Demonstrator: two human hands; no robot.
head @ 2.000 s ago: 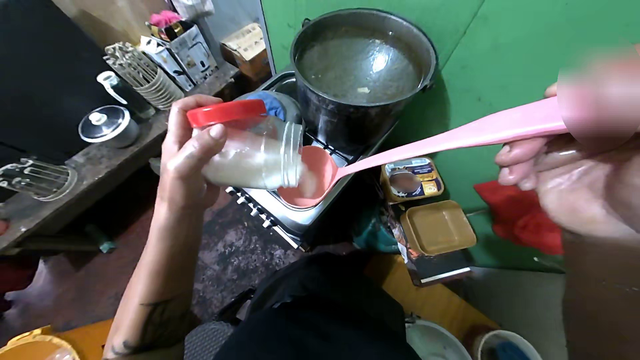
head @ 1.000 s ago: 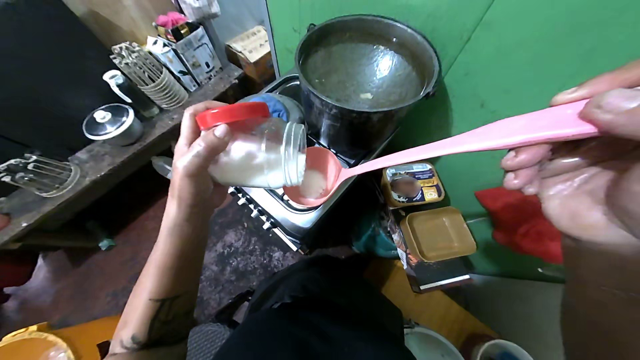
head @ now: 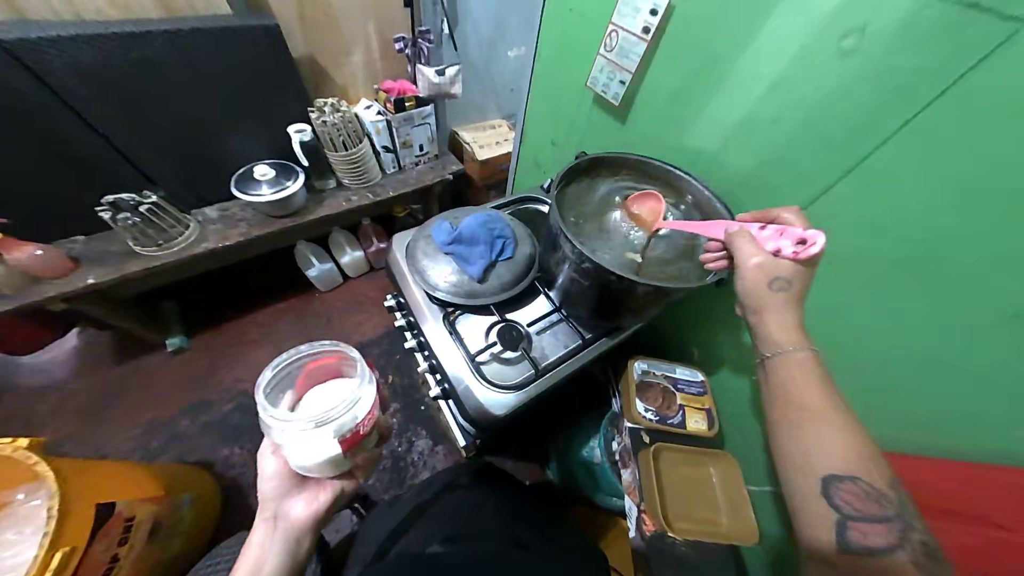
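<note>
My left hand [head: 300, 488] holds an open clear jar [head: 318, 408] of white granules upright, low at the left of the stove; something red shows through its wall. My right hand [head: 764, 256] grips the handle of a pink ladle [head: 646, 210]. The ladle's bowl is over the large dark pot [head: 596, 276], at the liquid's surface or just above it; which, I cannot tell. Liquid fills much of the pot, and a small pale piece lies in it. The pot stands at the back right of the gas stove [head: 512, 384].
Beside the pot, a round metal lid [head: 424, 268] bears a blue cloth [head: 474, 244]. Two plastic tubs [head: 670, 396] [head: 700, 492] are right of the stove. A wooden bench [head: 224, 232] holds a lidded pot [head: 270, 188] and wire racks. An orange bucket [head: 136, 496] stands lower left.
The ladle has moved from the jar's mouth to over the pot. My left hand has lowered the jar and turned it from tilted to upright. The view has shifted widely.
</note>
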